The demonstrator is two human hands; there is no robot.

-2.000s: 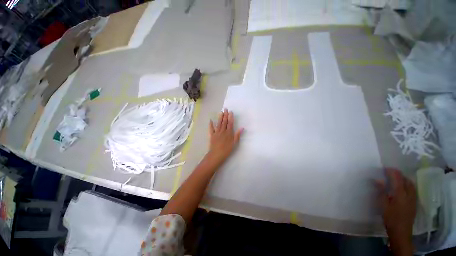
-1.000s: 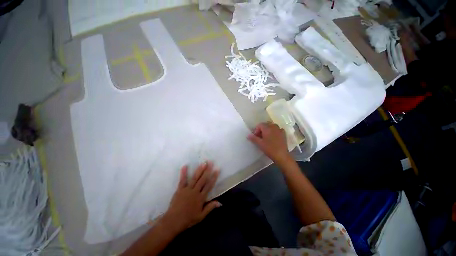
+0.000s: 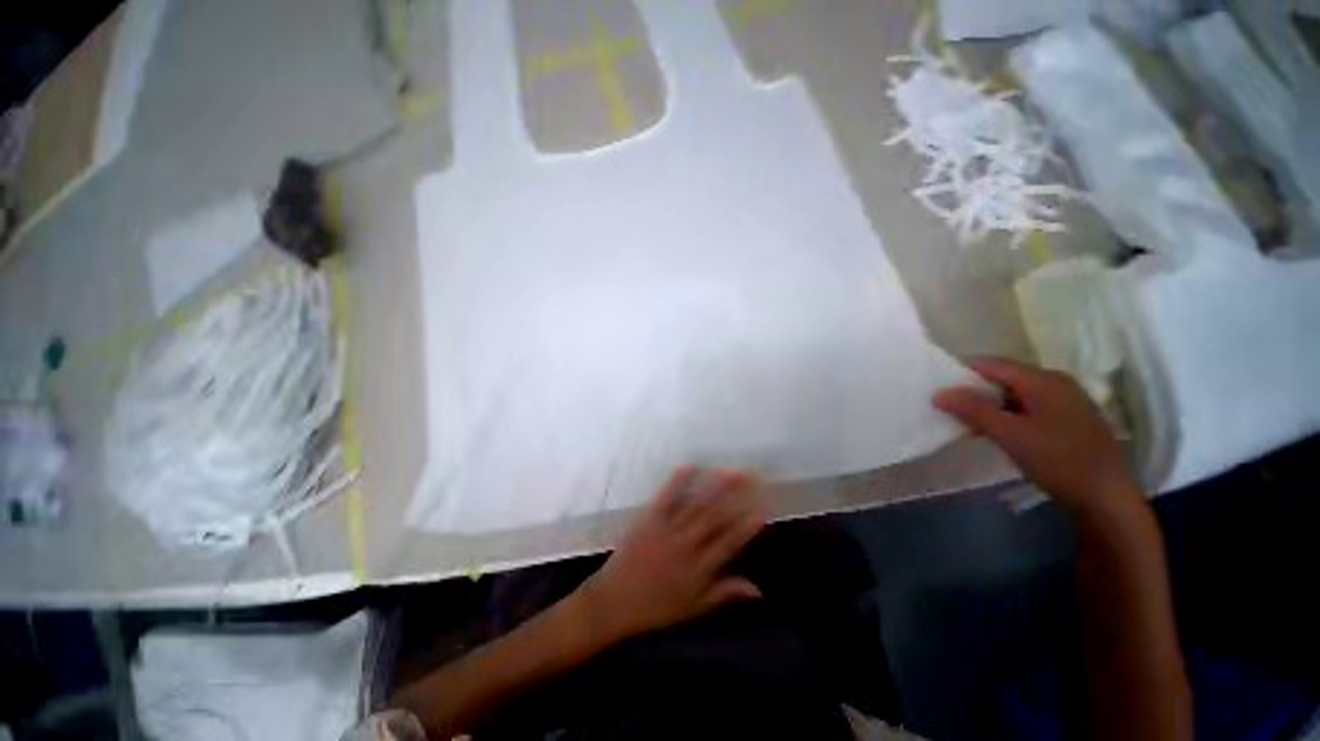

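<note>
A large white garment body panel (image 3: 652, 319) lies flat on the table, its two straps pointing away and cut off by the top edge. Its lower part shows faint creases. My right hand (image 3: 1042, 434) pinches the panel's lower right corner between thumb and fingers. My left hand (image 3: 695, 543), somewhat blurred, is at the panel's lower edge near the table's front edge, fingers a little apart and holding nothing.
Long white edging strips (image 3: 232, 413) lie heaped left, with a dark crumpled rag (image 3: 298, 213) and a white card (image 3: 203, 249) behind. Short strips (image 3: 984, 152), a pale yellowish translucent object (image 3: 1068, 316) and stacked white panels (image 3: 1230, 340) are right. A white pile (image 3: 254, 678) sits below the table.
The view has swung right, then partly back left. My right hand has gone from blurred beside the panel to pinching its corner. My left hand has moved from the panel's left side to its lower edge.
</note>
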